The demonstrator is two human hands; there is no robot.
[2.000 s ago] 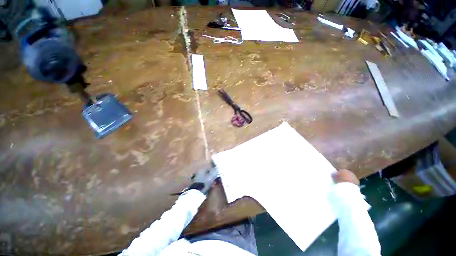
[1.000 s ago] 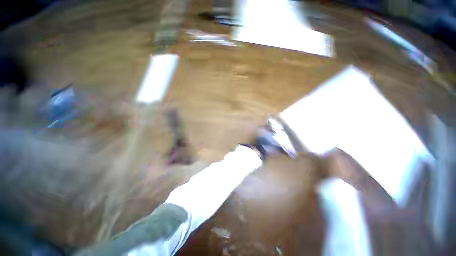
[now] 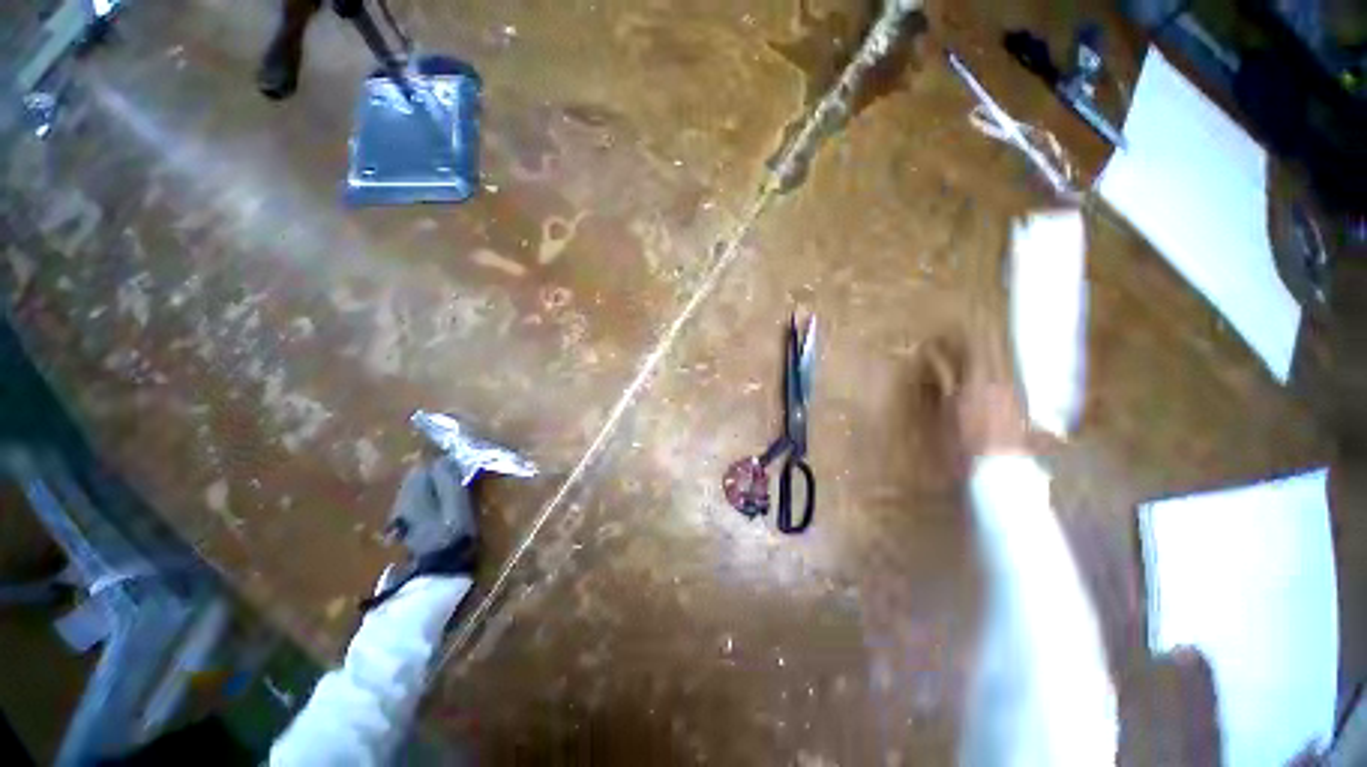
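My left hand [image 3: 435, 513], in a grey glove with a dark strap, holds a silver clamp [image 3: 474, 447] low over the table at the left. My bare right hand [image 3: 990, 408] is blurred at the left edge of a narrow white strip [image 3: 1048, 322]. The strip is blurred too and appears to be in its grip; the fingertips are unclear. Black scissors [image 3: 795, 427] with red wrapping on one handle lie between my hands. A white fabric stack [image 3: 1241, 599] lies at the lower right, beyond my right sleeve.
The cutter's silver base plate [image 3: 415, 135] stands at the upper left, its motor out of view. Another white piece [image 3: 1207, 210] lies at the upper right beside a dark tool and thin scraps [image 3: 1023, 135]. A pale seam [image 3: 652, 360] crosses the brown table.
The white stack has left my hands and lies at the right. The narrow strip has moved off the seam to the right with my right hand. My left hand has moved left. The view has turned.
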